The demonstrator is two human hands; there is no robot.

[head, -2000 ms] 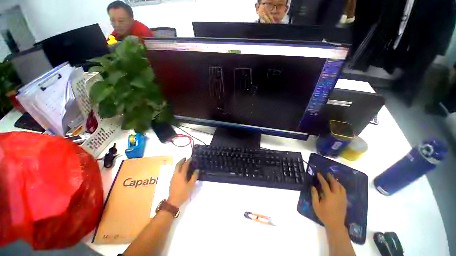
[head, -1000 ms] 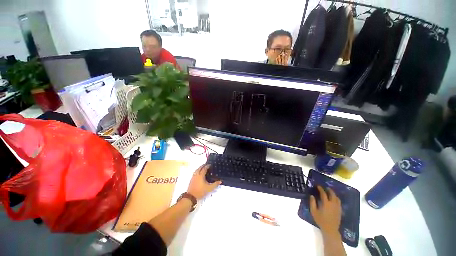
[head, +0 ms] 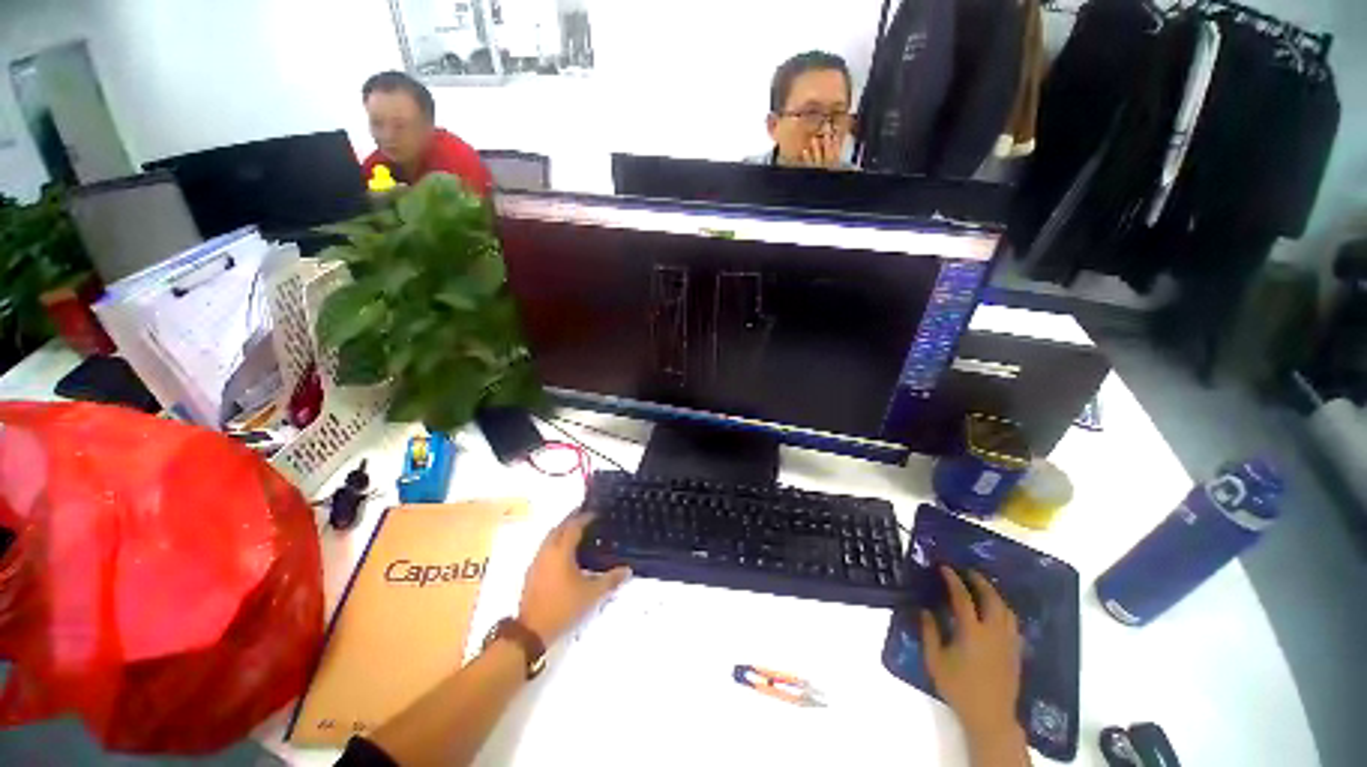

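Note:
My left hand (head: 567, 577) rests at the left end of the black keyboard (head: 742, 535), its fingers over the left keys and the thumb at the front edge. My right hand (head: 972, 637) lies on the dark mouse pad (head: 1046, 599), curved over a dark mouse (head: 931, 589) that is mostly hidden beneath it. The monitor (head: 750, 322) shows a black screen with thin pattern outlines. White paper (head: 645, 689) lies under my left forearm. Orange-handled thread snips (head: 778, 686) lie flat between my forearms.
A red plastic bag (head: 165, 584) and a tan "Capab…" pad (head: 405, 614) are at left. A plant (head: 427, 300), blue tape dispenser (head: 427, 468) and basket (head: 338, 435) stand behind. A blue flask (head: 1192, 543), tin (head: 982, 468) and stapler (head: 1154, 745) are at right. Two people sit opposite.
The camera view has shifted, moving the desk items in the frame. My left hand stays at the keyboard's left end and my right hand stays over the mouse. The screen outlines differ from the earliest frame.

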